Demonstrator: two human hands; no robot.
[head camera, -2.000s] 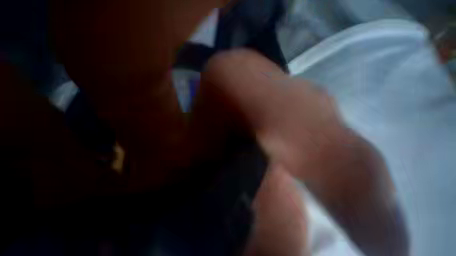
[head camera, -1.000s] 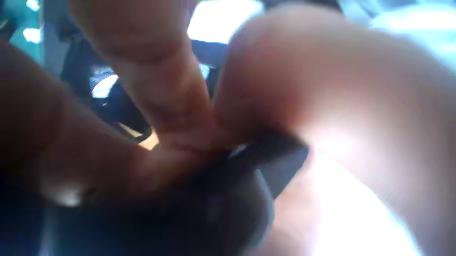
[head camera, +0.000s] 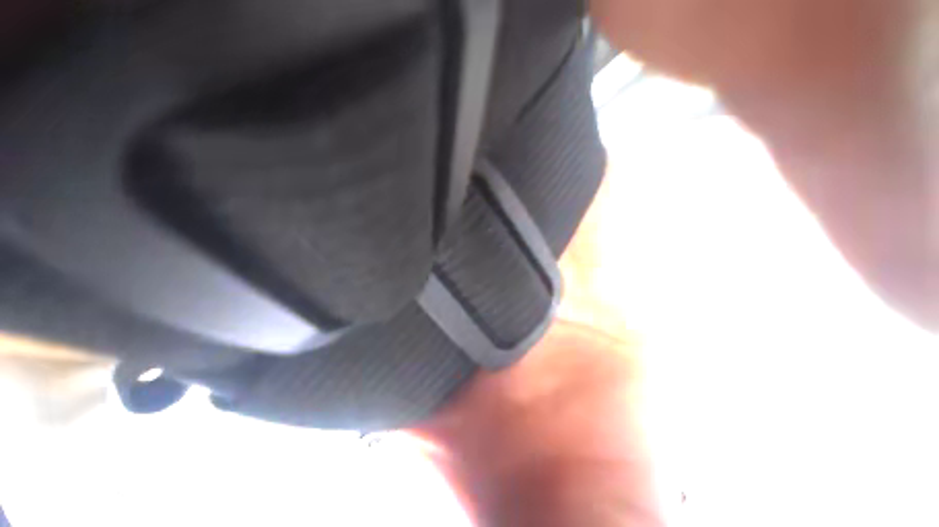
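Note:
A dark ribbed strap (head camera: 345, 381) curves close to the lens and passes through a grey buckle (head camera: 463, 327). A black moulded part (head camera: 293, 196), possibly of a wearable camera or headset, fills the upper left beside it. Part of a hand (head camera: 551, 443) shows below and behind the strap and appears to touch it near the buckle. More blurred skin (head camera: 813, 134), a finger or part of a hand, is at the upper right, very close. Which hand each belongs to cannot be told, and the full grip is hidden.
The background is overexposed white, with no clear edges or surfaces. A small dark rounded piece (head camera: 149, 389) with a bright spot shows below the strap at the left. A pale tan patch (head camera: 46, 355) lies at the left edge.
The strap, buckle and black moulded part now fill the view where several fingers crossed it before. The fingers on the left are gone from view. The picture is much brighter.

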